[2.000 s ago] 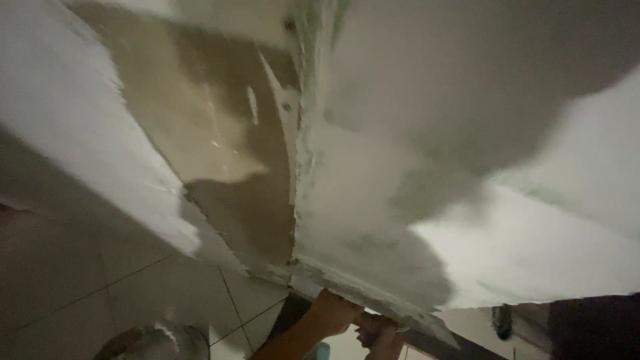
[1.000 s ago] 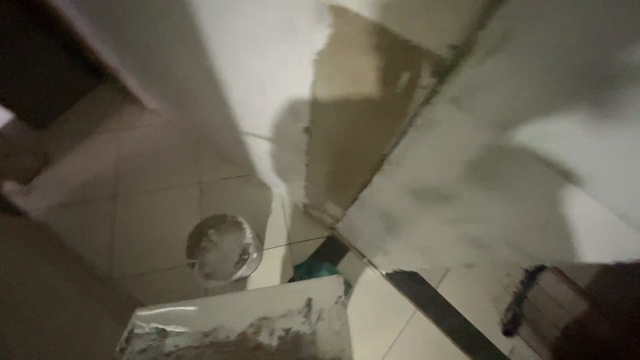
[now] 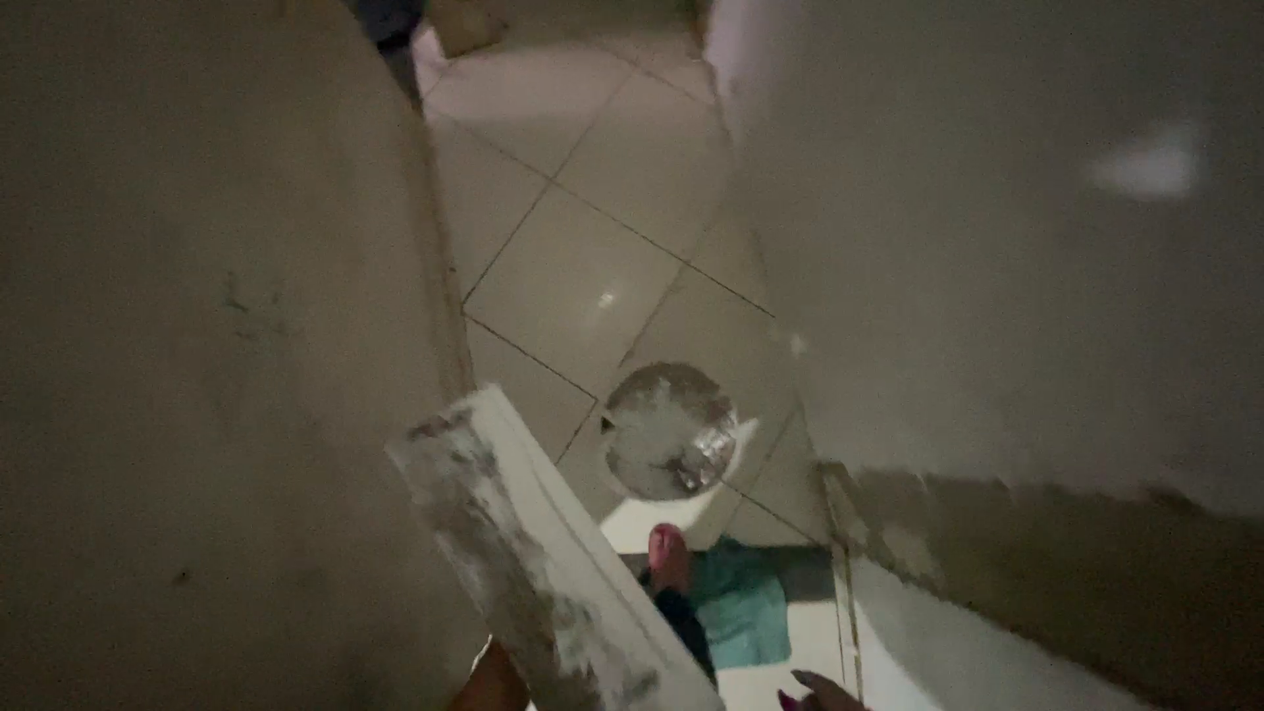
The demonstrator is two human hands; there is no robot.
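Observation:
At the lower left, my left hand [image 3: 494, 679] is at the edge of a long, pale flat board [image 3: 553, 563] and grips it from below. Grey-white plaster or filler is smeared along the board, which lies diagonally across the view. My right hand [image 3: 825, 693] shows only in part at the bottom edge, right of the board; whether it holds anything cannot be made out. Beyond the board, a round bucket [image 3: 671, 432] with pale, wet-looking compound stands on the tiled floor.
A bare foot [image 3: 669, 553] is just below the bucket, beside a teal cloth [image 3: 746, 607] on the floor. Walls rise at left [image 3: 227, 395] and right [image 3: 987, 296], the right one with a brown unfinished patch [image 3: 1047, 563]. Floor tiles [image 3: 592, 227] run between them.
Both hands were together at the wall's lower edge two seconds ago; now they are apart, the left on the smeared board. The view has swung strongly toward the floor and bucket.

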